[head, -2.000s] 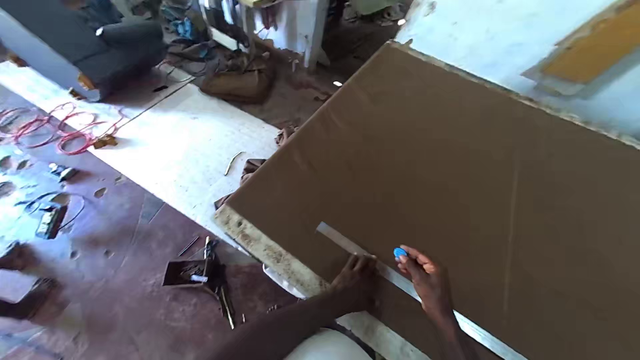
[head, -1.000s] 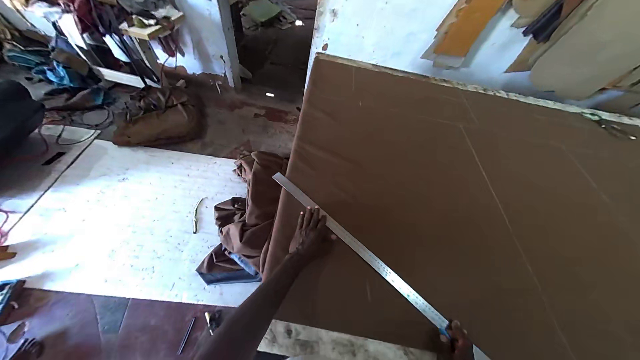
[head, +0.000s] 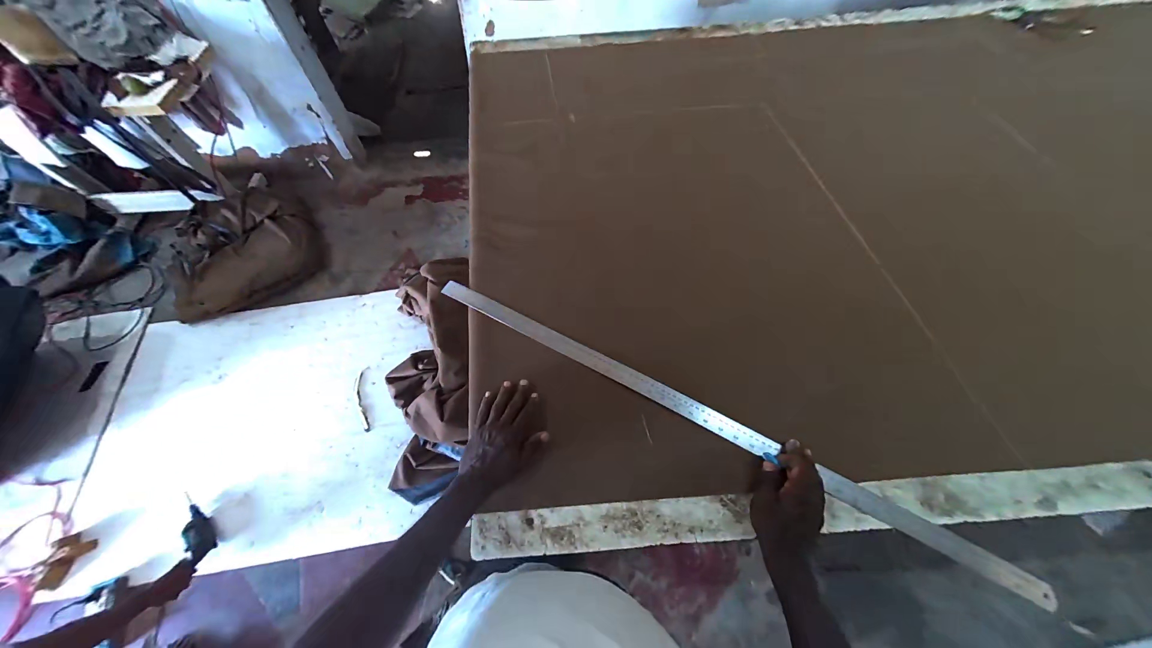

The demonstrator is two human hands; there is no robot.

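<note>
Brown fabric (head: 648,225) lies spread over a table, with thin pale lines marked on it. A long metal ruler (head: 612,367) lies slantwise across the fabric; its upper end reaches past the left edge and its lower end juts out over the near edge. My right hand (head: 787,499) grips the ruler near the table's front edge, together with a small blue thing (head: 771,459), perhaps chalk. Flat on the fabric near its left edge rests my left hand (head: 506,436), fingers spread, apart from the ruler. Bunched fabric (head: 441,360) hangs off the left side.
The table's pale, stained edge (head: 612,531) shows in front. To the left is a white board (head: 261,396) with a thin curved piece on it. Another person's hand (head: 198,535) holds a dark tool at lower left. A brown bundle (head: 252,252) lies behind; scissors (head: 1035,18) lie at the far right.
My left hand has left the ruler and now rests nearer the fabric's left edge. The ruler's upper end has moved past that edge. Another person's hand has come into view at lower left.
</note>
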